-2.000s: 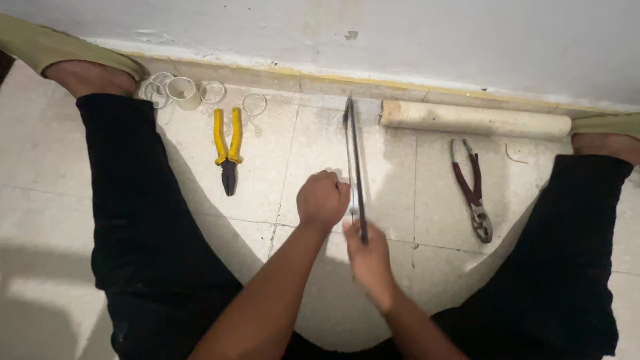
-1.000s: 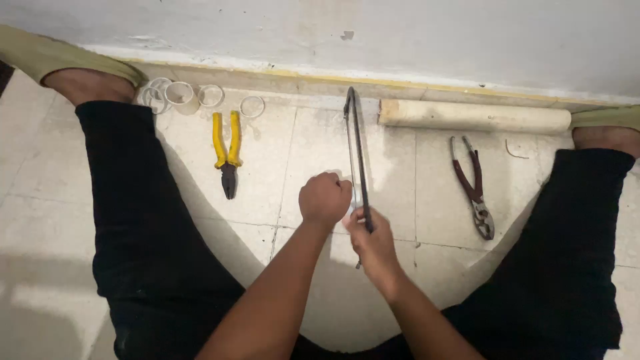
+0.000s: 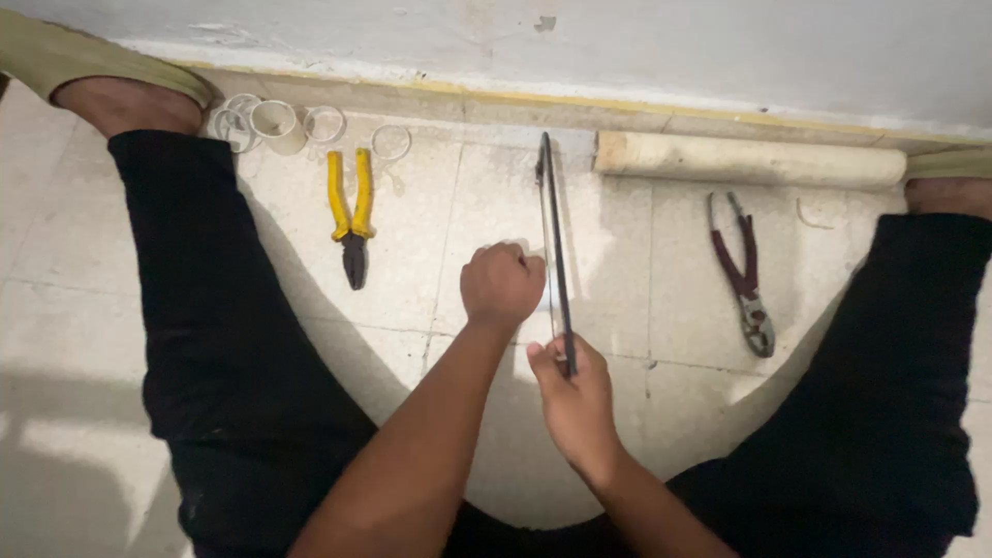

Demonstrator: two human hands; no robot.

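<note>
My right hand (image 3: pixel 577 403) grips the near end of a hacksaw (image 3: pixel 556 232), whose dark frame points toward the wall with its thin blade on the left side. Just left of the blade, my left hand (image 3: pixel 504 285) is closed in a fist around something small and pale, mostly hidden; a pale bit shows at the blade by my fingers. Combination pliers with yellow handles (image 3: pixel 353 221) lie on the floor to the left. Slip-joint pliers with dark red handles (image 3: pixel 744 279) lie to the right.
A cream plastic pipe (image 3: pixel 748 160) lies along the wall base at right. Near my left foot are a short pipe piece (image 3: pixel 277 128) and several thin cut rings (image 3: pixel 390 142). My legs in black trousers (image 3: pixel 256 341) frame the tiled floor on both sides.
The saw and my right hand have shifted back toward my body since the frame one second ago. My left hand stays closed in about the same place.
</note>
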